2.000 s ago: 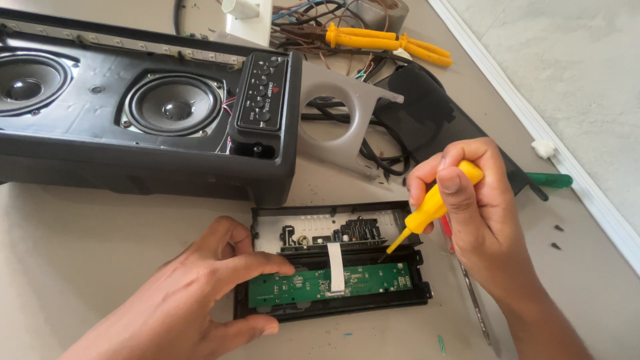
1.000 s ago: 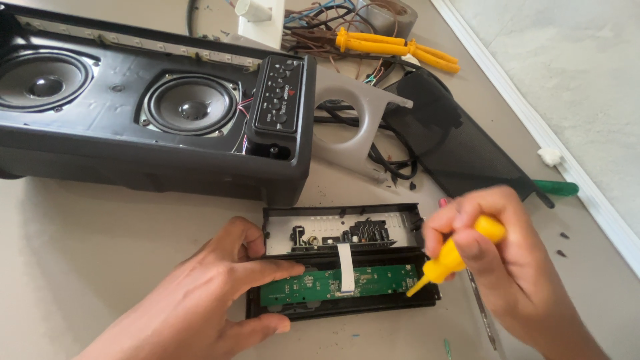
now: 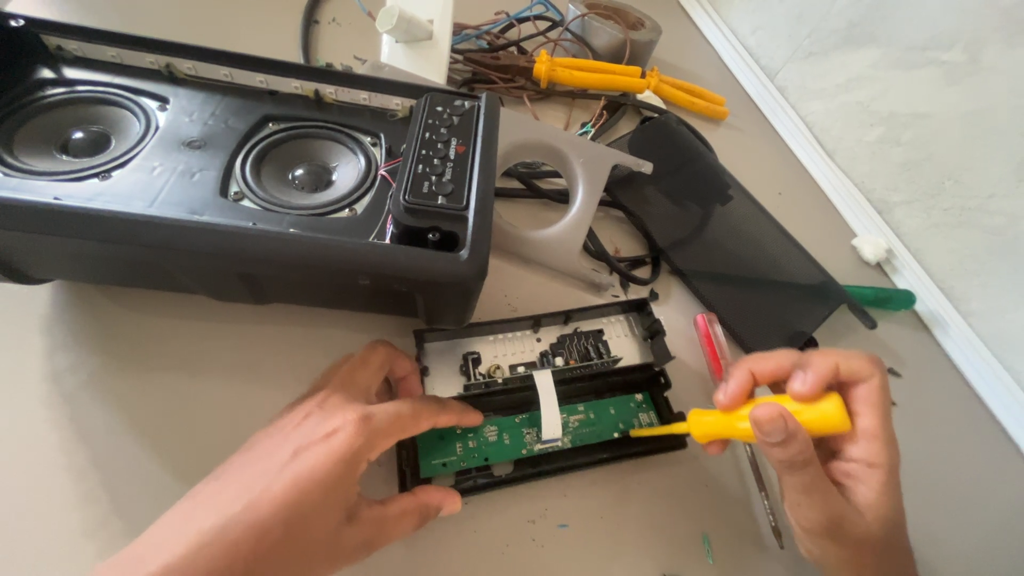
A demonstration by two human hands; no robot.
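My left hand [image 3: 352, 448] grips the left end of a black plastic panel housing [image 3: 544, 472], its forefinger on a green circuit board [image 3: 480, 448] lying inside. A white ribbon cable [image 3: 548, 404] runs from that board to a second board [image 3: 544, 368] in the back part of the housing. In my right hand [image 3: 816, 432] is a yellow-handled screwdriver [image 3: 768, 418], held nearly level and pointing left. Its tip appears at the right part of the green board; whether it touches cannot be told. My right fingertips hide part of a red-and-clear-handled screwdriver [image 3: 710, 344] on the table.
A black speaker box [image 3: 240, 264] with exposed drivers stands at the back left. Behind the housing lie a grey plastic frame [image 3: 552, 224], black cables [image 3: 624, 260] and a black mesh grille [image 3: 736, 232]. Yellow-handled pliers [image 3: 596, 74], loose wires, a tape roll [image 3: 620, 32] and a green handle [image 3: 880, 298] are farther back.
The yellow screwdriver has tilted from steep to nearly level, its tip still near the board's right part. My left hand has kept its hold on the housing.
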